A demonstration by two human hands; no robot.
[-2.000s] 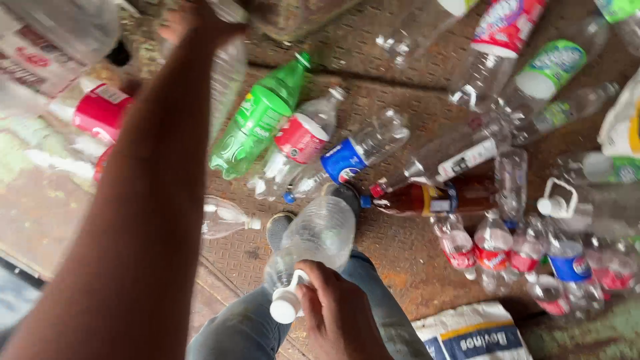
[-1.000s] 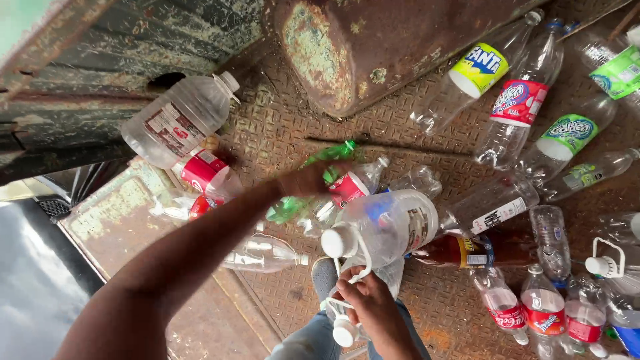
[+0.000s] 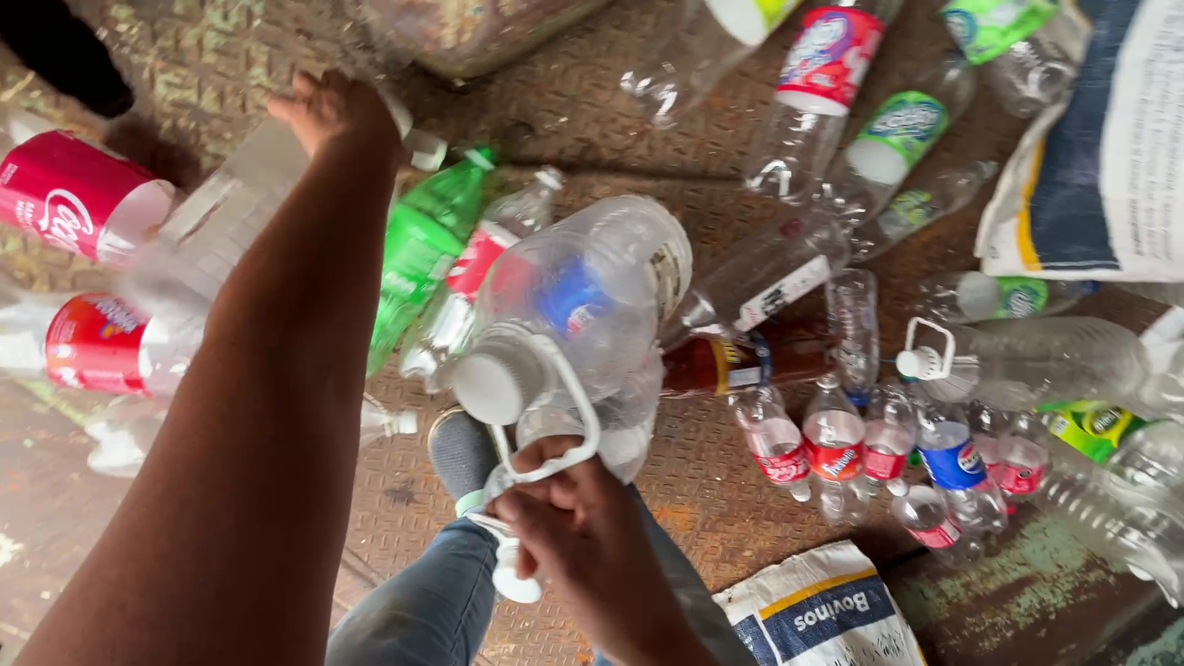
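Observation:
My right hand [image 3: 573, 546] grips the white loop handle of a large clear plastic jug [image 3: 573, 287], whose white cap faces me. A second white-capped clear container [image 3: 516, 578] hangs at the same fingers, its body partly hidden. My left hand [image 3: 338, 116] is stretched out over the floor at the upper left, fingers spread and blurred. Beneath that forearm lies a blurred clear plastic bottle [image 3: 222, 203]; whether the hand touches it cannot be told. A green plastic bottle [image 3: 430, 240] and a red-labelled clear bottle [image 3: 481, 259] lie between my arm and the jug.
Plastic bottles with Coca-Cola [image 3: 83, 199] and Fanta labels [image 3: 97, 342] lie left. Several more cover the textured metal floor [image 3: 703, 518] at right, including a clear jug [image 3: 1036, 356] and a brown-filled bottle [image 3: 768, 359]. Printed sacks [image 3: 823, 610] lie lower right and upper right [image 3: 1082, 139].
My left hand has moved up and away from the green bottle, which it partly covered one second ago. Two seconds ago my right hand held one clear bottle; the large jug joined it by one second ago.

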